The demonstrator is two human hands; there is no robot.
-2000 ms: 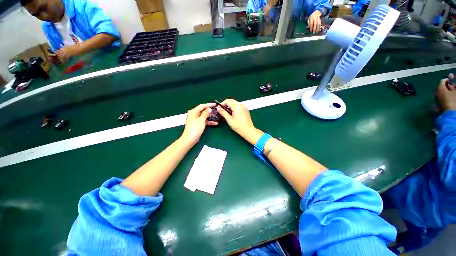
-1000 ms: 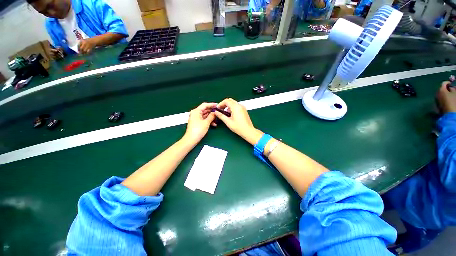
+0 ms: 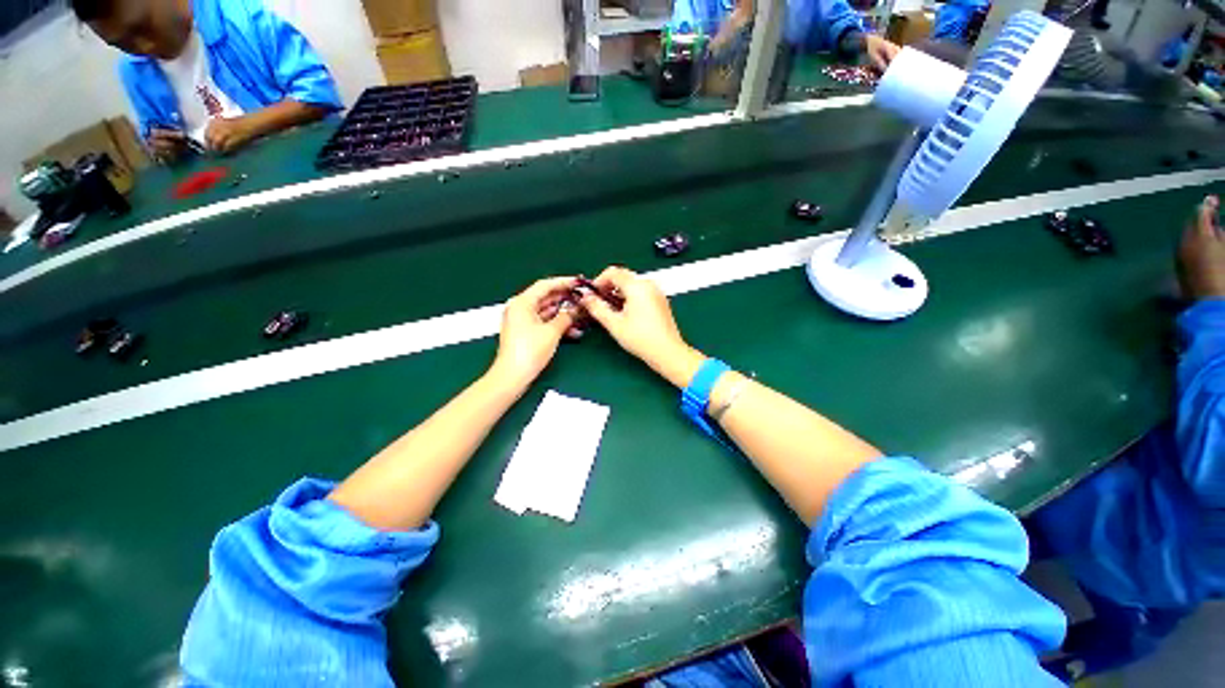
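A small black electronic assembly (image 3: 570, 312) with shiny glints is between the fingertips of both hands, just above the bench by the white strip. My left hand (image 3: 532, 323) is closed around its left side. My right hand (image 3: 637, 315) is on its right side, with a thin dark stick, perhaps tweezers, between thumb and fingers; its tip is too small to make out. A blue band (image 3: 704, 386) is on my right wrist. White paper slips (image 3: 554, 457) lie on the green bench below my hands.
A white desk fan (image 3: 868, 280) stands to the right. Units (image 3: 672, 245) sit spaced on the green belt (image 3: 443, 255). A dark cluster (image 3: 1080, 234) lies at the right near another person's hand (image 3: 1204, 250). A gridded black tray (image 3: 400, 121) and a person in blue (image 3: 229, 74) are across.
The units on the belt have moved left. The dark stick between my fingers has changed angle, and the assembly shows more than one second ago. My arms have hardly moved.
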